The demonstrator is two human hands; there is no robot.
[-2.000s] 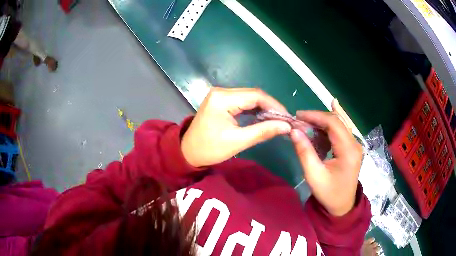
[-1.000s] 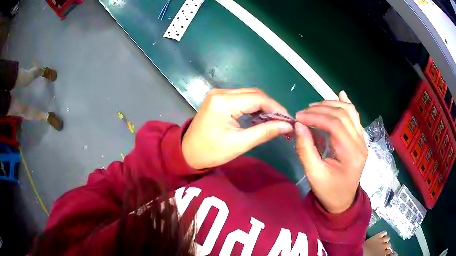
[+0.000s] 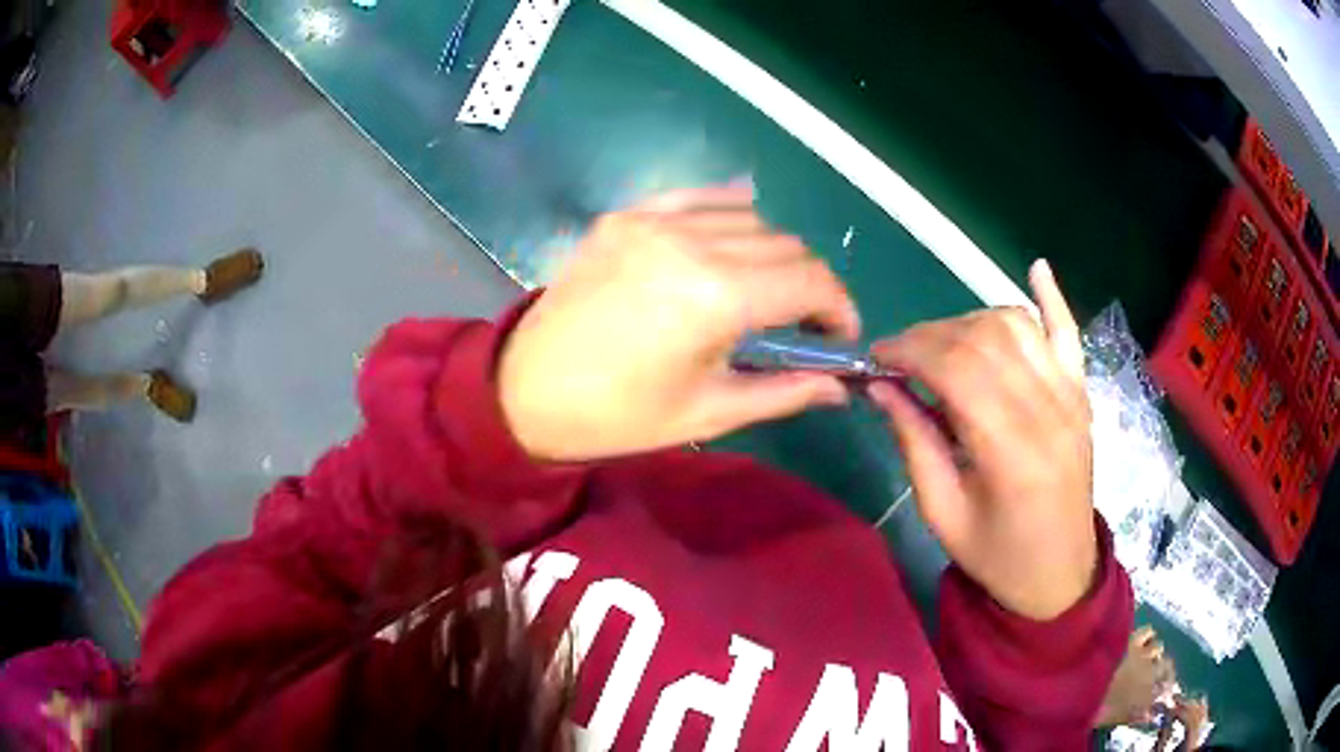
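Note:
A thin panel (image 3: 801, 354), seen nearly edge-on with a bluish shine, is held in the air in front of my chest. My left hand (image 3: 661, 331) grips its left part between thumb and fingers. My right hand (image 3: 999, 434) pinches its right end with thumb and fingertips, little finger raised. The fingers hide much of the panel, so its face cannot be made out. Shiny clear bags (image 3: 1135, 456) lie on the green bench to the right, beside a bagged light panel (image 3: 1212, 576) with a grid of small squares.
A perforated white strip (image 3: 512, 66) and a thin blue tool (image 3: 456, 40) lie on the bench at the upper left. A red tray (image 3: 1249, 367) stands at the right. Another person's hand (image 3: 1139, 683) is at lower right. Another person's legs (image 3: 132, 294) and stools are at left.
The panel has tilted and now shows a bluish, shiny surface. My left fingers have lifted and shifted. Another person's hand has come further into view at lower right. The view has shifted slightly.

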